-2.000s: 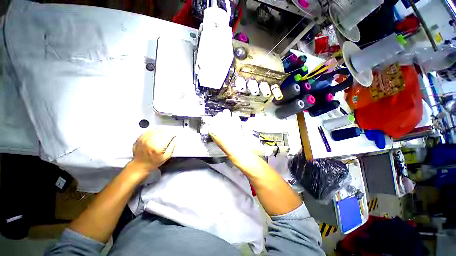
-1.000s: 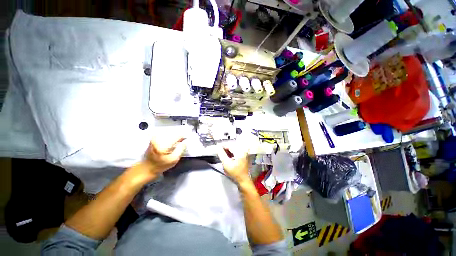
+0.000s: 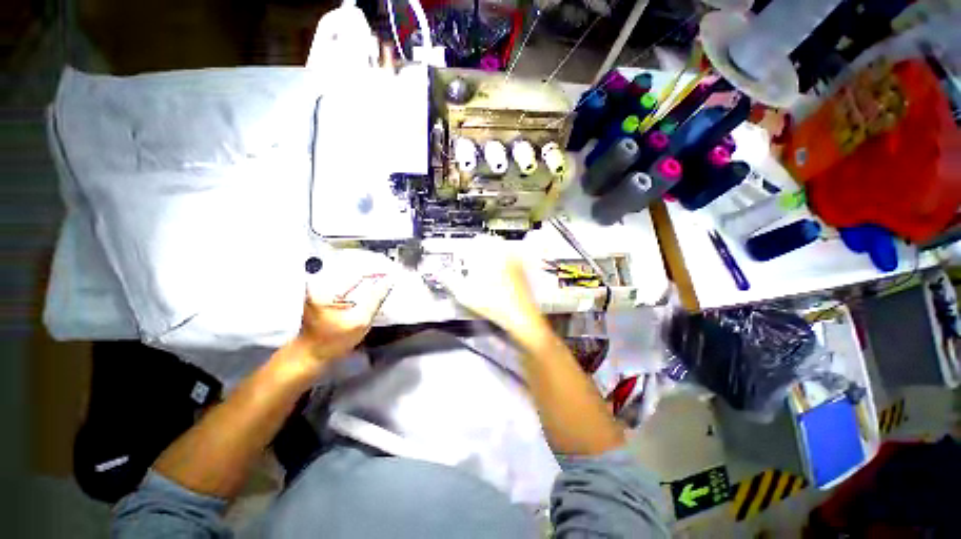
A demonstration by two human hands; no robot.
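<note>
The overlock machine (image 3: 495, 126) stands in front of me, its four cream tension knobs (image 3: 509, 157) in a row. The dark needle and looper area (image 3: 453, 219) is exposed. My left hand (image 3: 342, 305) is at the table's front edge, left of this area, fingers bent; overexposure hides whether it holds anything. My right hand (image 3: 506, 290) is blurred and washed out, just below the needle area; its fingers and any hold cannot be made out. A pale garment piece (image 3: 158, 200) lies on the table at the left, and pale cloth (image 3: 443, 400) covers my lap.
Yellow and black snips (image 3: 574, 274) lie on the table right of the machine. Dark thread cones (image 3: 629, 195) cluster further right, near a dark blue pen (image 3: 729, 260) and a red bag (image 3: 885, 158). A black plastic bag (image 3: 743, 347) is below the side table's edge. The lamp (image 3: 339, 47) stands at upper left.
The view has shifted, and the lamp head is now further left, off the needle area. My right hand has moved up closer to the looper area. My left hand stays near the table edge.
</note>
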